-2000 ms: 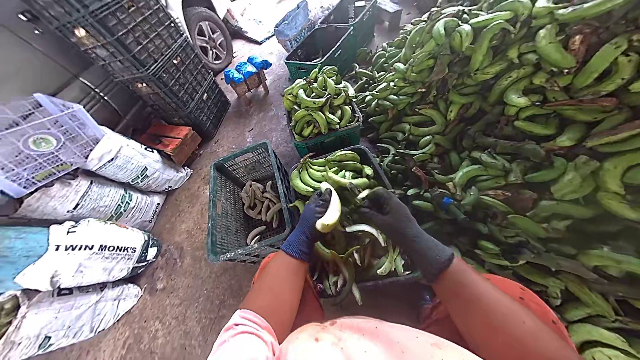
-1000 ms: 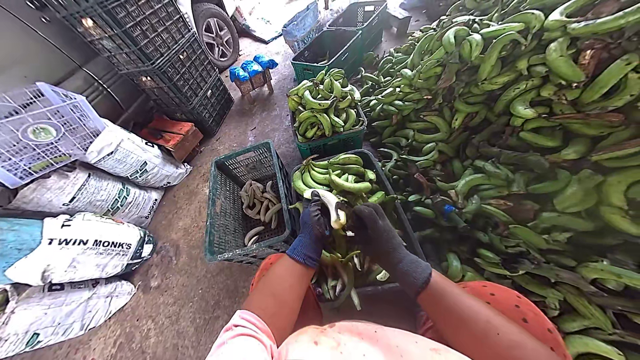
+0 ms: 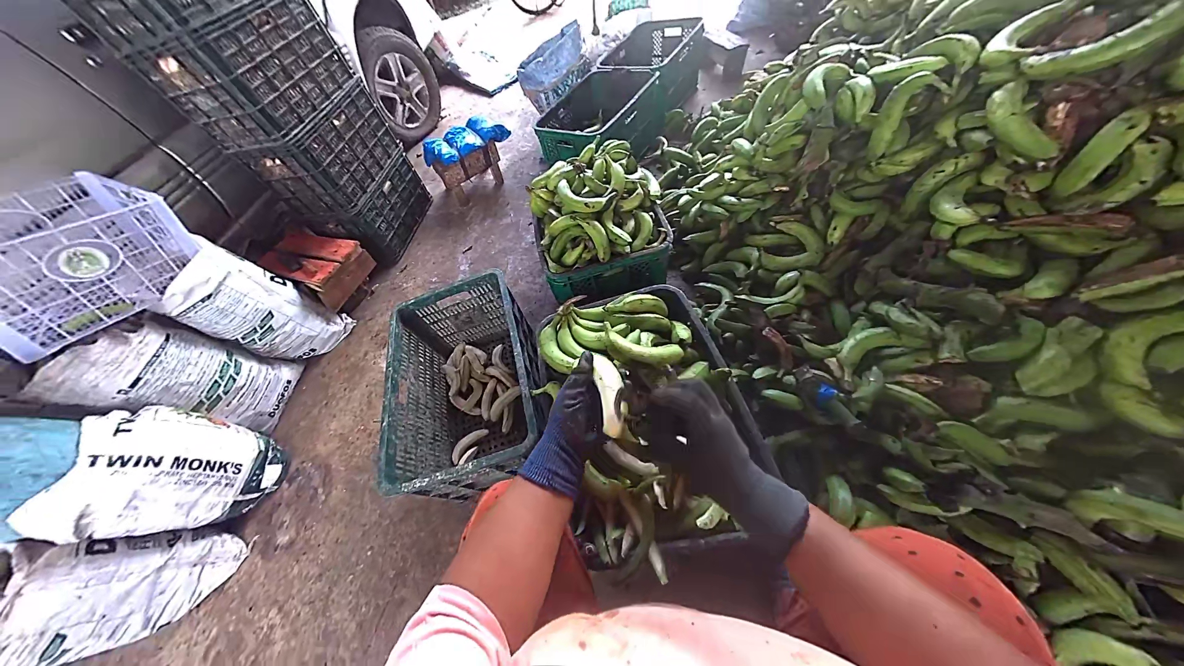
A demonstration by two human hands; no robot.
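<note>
My left hand (image 3: 572, 421), in a dark blue glove, grips a partly peeled green plantain (image 3: 607, 393) whose pale flesh shows. Close on its right side is my right hand (image 3: 694, 430), in a dark grey glove; its fingers are curled, blurred and partly hidden, so what they hold cannot be told. Both hands are above a dark crate (image 3: 735, 398) between my knees. It bears a bunch of green plantains (image 3: 647, 350) at its far end and loose peels (image 3: 634, 527) nearer me. To the left, a green plastic crate (image 3: 398, 398) contains several peeled plantains (image 3: 483, 384).
A large heap of green plantains (image 3: 980, 240) rises on the right. Ahead stand a full crate (image 3: 606, 277) and green crates (image 3: 601, 102) behind it. Printed sacks (image 3: 157, 472), a white basket (image 3: 83, 250) and stacked black crates (image 3: 305, 148) are on the left. Blue bundles (image 3: 464, 141) rest on a small stool.
The plantain between my hands shows its pale flesh in all frames. My right hand has shifted slightly away from it since one second ago.
</note>
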